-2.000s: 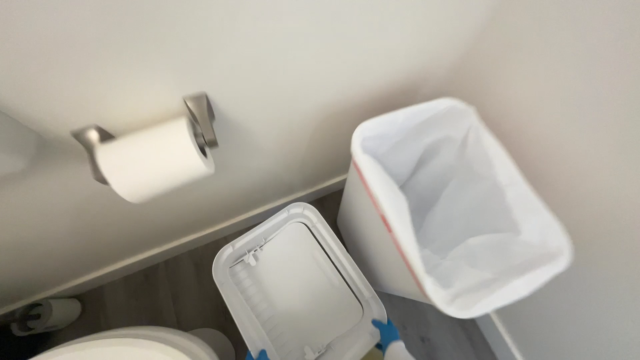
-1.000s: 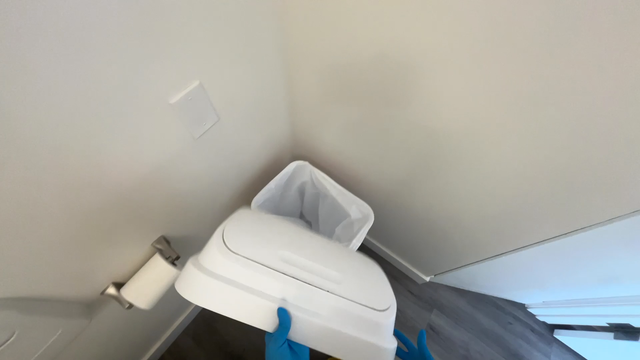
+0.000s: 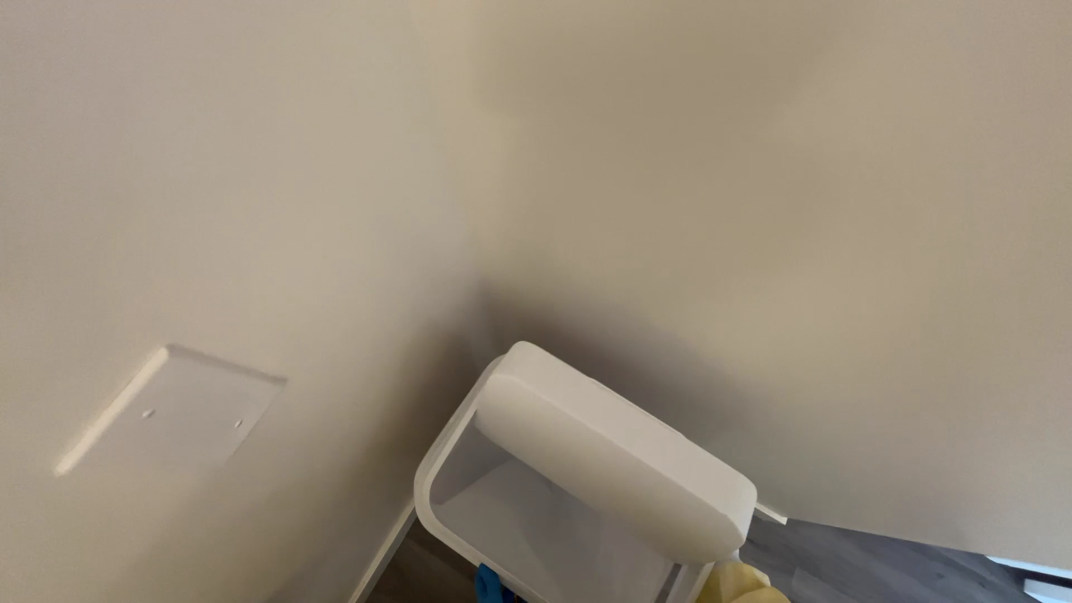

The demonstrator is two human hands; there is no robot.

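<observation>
In the wall corner is the white plastic trash bin (image 3: 444,519), seen from above. Its white lid (image 3: 620,452) stands along the back right side with its rounded face up, and a pale grey-white interior shows beside it. At the bottom edge, a bit of my blue-gloved left hand (image 3: 490,584) touches or is close to the near left rim; most of it is cut off, so its grip is unclear. A crumpled yellow thing (image 3: 741,584), cloth or glove part, shows at the lid's lower right end. My right hand cannot be made out.
Beige walls meet behind the bin. A white blank wall plate (image 3: 180,406) with two screws is on the left wall. Dark wood-look floor (image 3: 846,561) and white baseboard (image 3: 385,553) show low down, with a white edge at the far right.
The lid, held in front of the lined bin a second ago, is now at the bin, turned another way. My right hand has left the view. The view has shifted closer to the corner.
</observation>
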